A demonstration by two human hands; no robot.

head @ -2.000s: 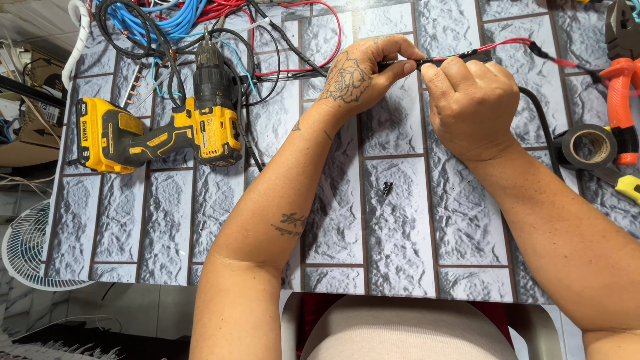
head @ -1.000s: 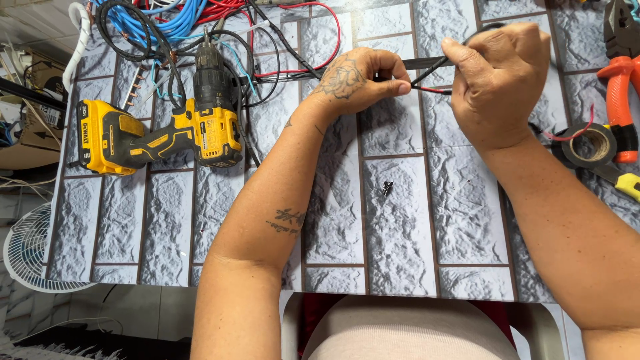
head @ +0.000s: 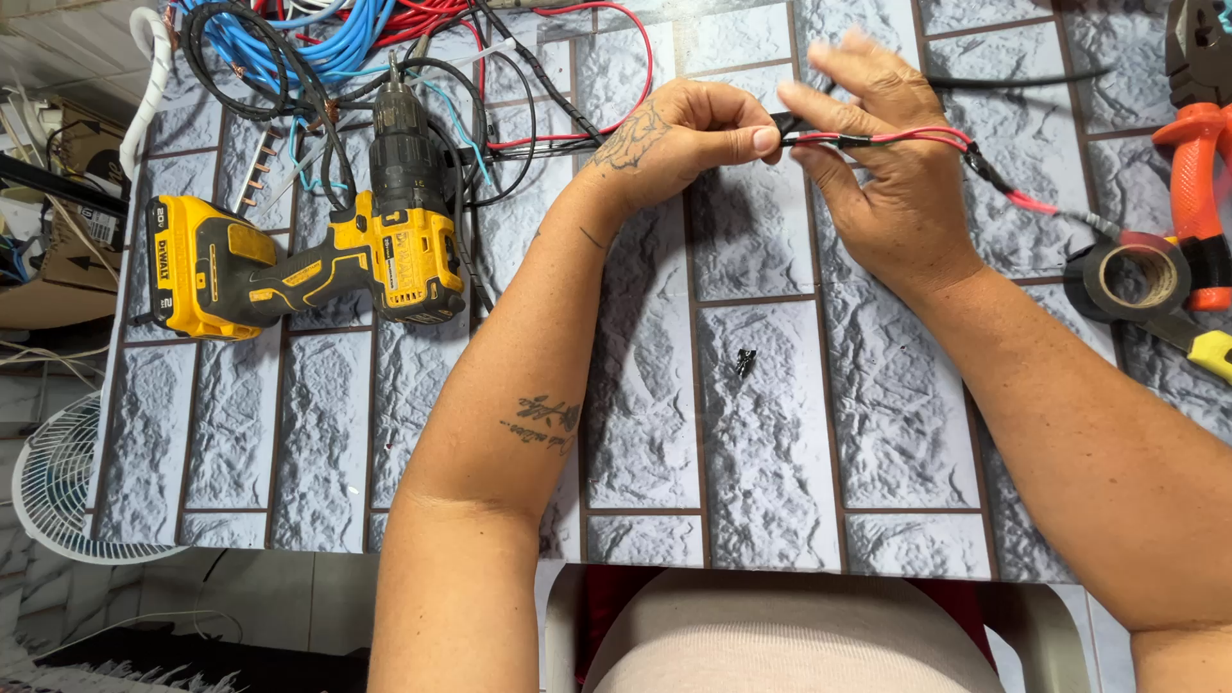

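Pinched between the thumb and fingers of my left hand (head: 707,130) is a bundle of thin red and black wires (head: 900,138), bound with black tape in places. My right hand (head: 890,173) is beside the bundle with its fingers spread and slightly blurred; the wires pass over its fingers, and I cannot tell whether it grips anything. A black cable (head: 1020,82) extends to the right behind that hand. The wires run right toward a roll of black electrical tape (head: 1136,277). A small black scrap (head: 745,361) lies on the table below my hands.
A yellow and black DeWalt cordless drill (head: 308,260) lies at the left of the brick-patterned table (head: 635,414). Coiled blue wire (head: 279,48) and red wire (head: 414,24) are behind it. Orange-handled pliers (head: 1196,192) and a yellow-handled tool (head: 1211,354) lie at the right.
My right hand has lowered from its raised grip on the black cable, and its fingers have spread. The red wires now lie across it. My left hand keeps its pinch in about the same place.
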